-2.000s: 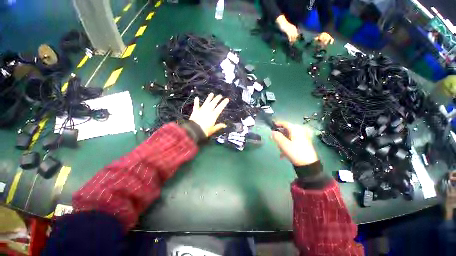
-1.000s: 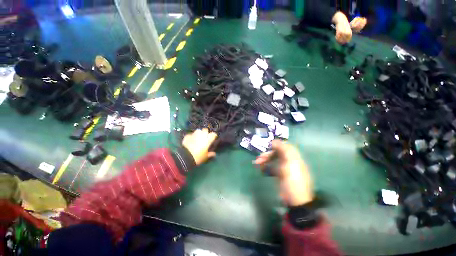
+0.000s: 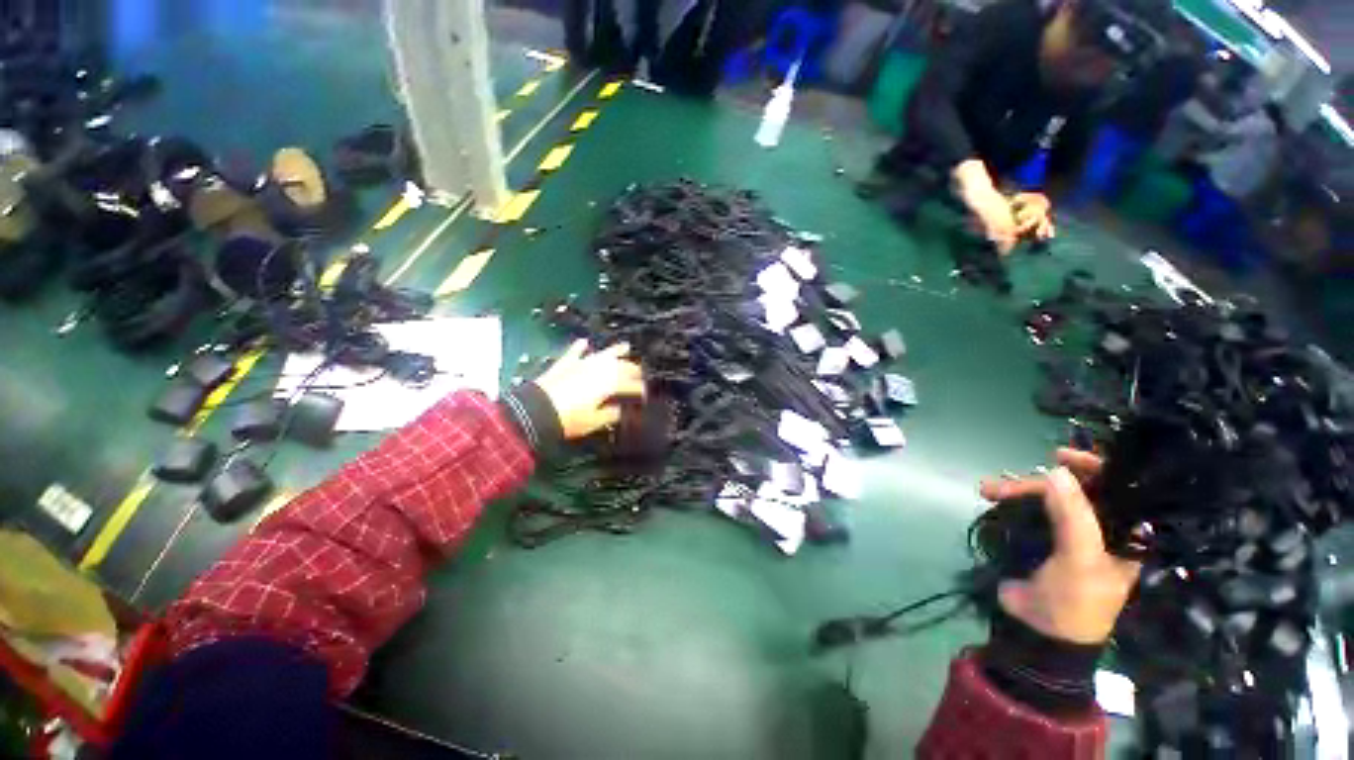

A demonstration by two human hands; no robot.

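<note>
A heap of looped black antenna cables (image 3: 691, 297) lies in the middle of the green table, with white-faced square modules (image 3: 806, 434) along its right side. My left hand (image 3: 591, 392) rests at the heap's left edge, fingers spread over cables; whether it grips any is unclear. My right hand (image 3: 1066, 552) is at the left edge of the right-hand cable heap (image 3: 1218, 401), thumb and fingers around a looped black cable (image 3: 1010, 532). A cable end with a small dark piece (image 3: 846, 631) trails left from it onto the table.
A pale post (image 3: 450, 104) stands at the back left. A white paper sheet (image 3: 463, 371) lies under cables and black modules at left, near larger coils with tan discs (image 3: 297, 178). A person (image 3: 1002, 119) handles cables across the table. A red bin (image 3: 126, 683) is at lower left.
My right hand has moved right, from the middle heap to the right-hand heap, and now has a looped cable. My left hand stays by the middle heap's left edge. The camera view has shifted.
</note>
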